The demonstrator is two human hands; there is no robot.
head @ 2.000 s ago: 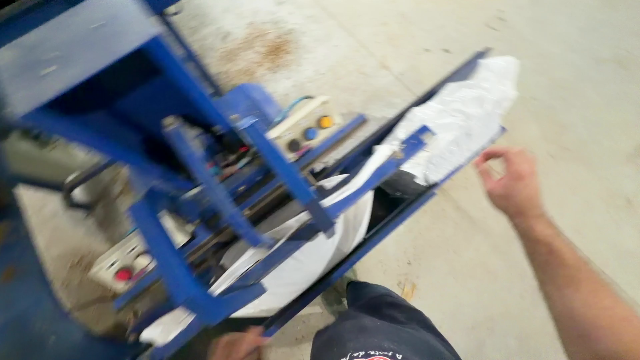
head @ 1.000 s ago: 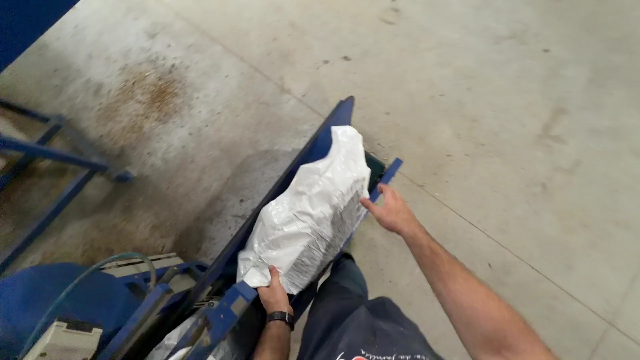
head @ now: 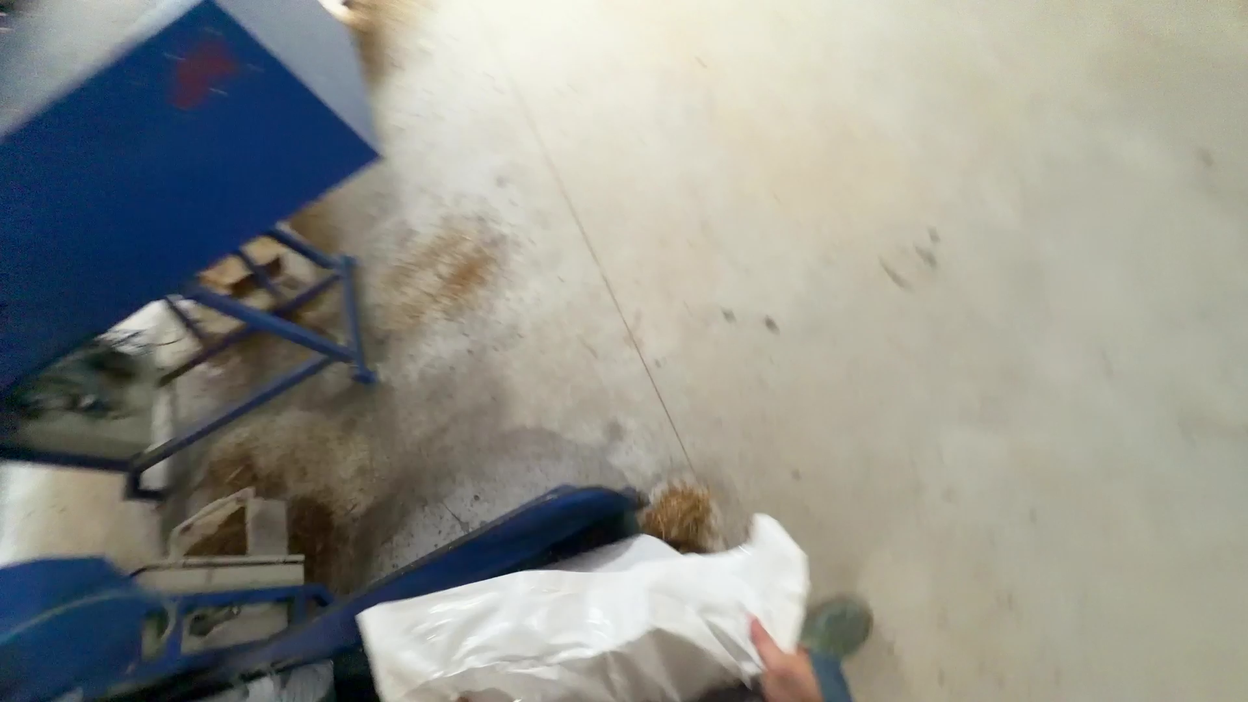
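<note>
A white, crinkled plastic bag lies along a long blue metal trough or rail at the bottom of the view. My right hand grips the bag's right side, thumb on top and the other fingers hidden. Of my left hand, at most a skin-coloured sliver shows under the bag at the bottom edge; what it does is hidden. A clump of straw-like material shows beside the bag's far end; whether it lies on the floor or in the bag is unclear. The view is blurred.
A large blue metal box-shaped machine part stands upper left, by a blue tubular frame. Beige housings lie lower left. Brown debris is scattered on the concrete floor. A dark green rounded object is beside the bag.
The view has swung a good deal. The right hand, off the bag in the oldest frame and at its side one second ago, now holds it. The left hand has mostly gone from sight.
</note>
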